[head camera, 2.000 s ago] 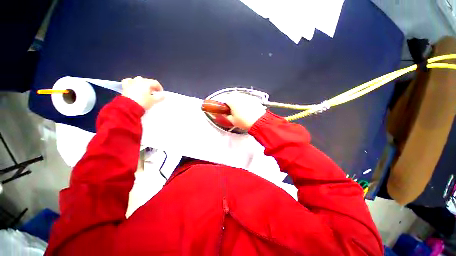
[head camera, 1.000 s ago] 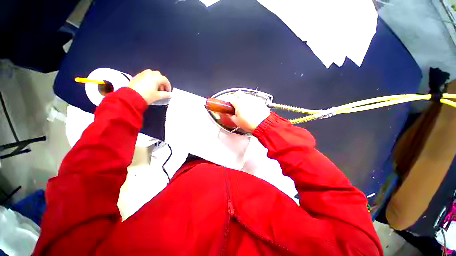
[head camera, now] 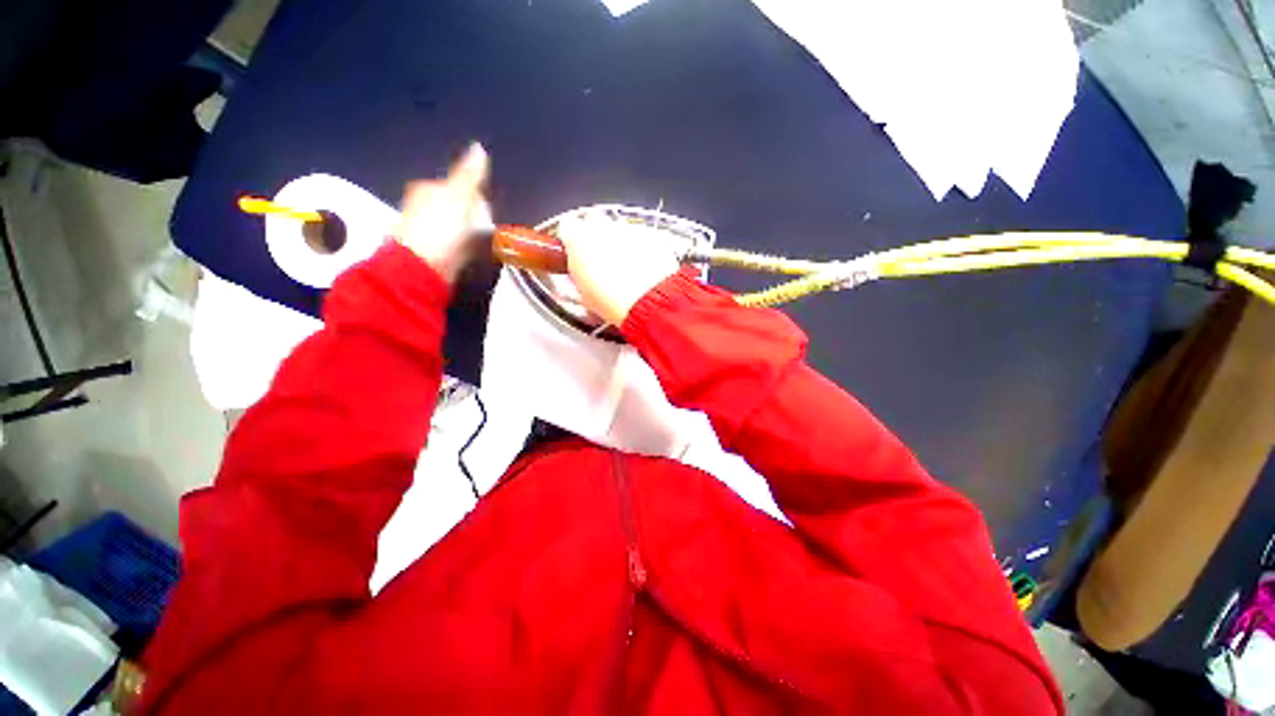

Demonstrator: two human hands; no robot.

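Observation:
My right hand (head camera: 604,263) is closed on the reddish-brown handle of the steam iron (head camera: 531,249). The iron stands on the upper part of a white cut panel (head camera: 548,367) near my body and hides part of it. My left hand (head camera: 448,217) is blurred, just left of the handle's end, with one finger stretched away from me. Whether it holds tape cannot be seen. The white tape roll (head camera: 297,255) lies at the left of the dark navy table, with an orange-yellow stick (head camera: 280,209) at its dark centre.
White cut pieces (head camera: 965,84) lie at the table's far side. Yellow hoses (head camera: 979,252) run right from the iron to a black tie. A brown padded board (head camera: 1168,490) is beyond the right edge. White cloth (head camera: 241,343) hangs at the left edge. Green-yellow handles (head camera: 1025,593) show at lower right.
My right hand has moved the iron left and a little away from me, to the panel's left end. My left hand has left its pinch on the tape at the panel's edge; one finger is now raised.

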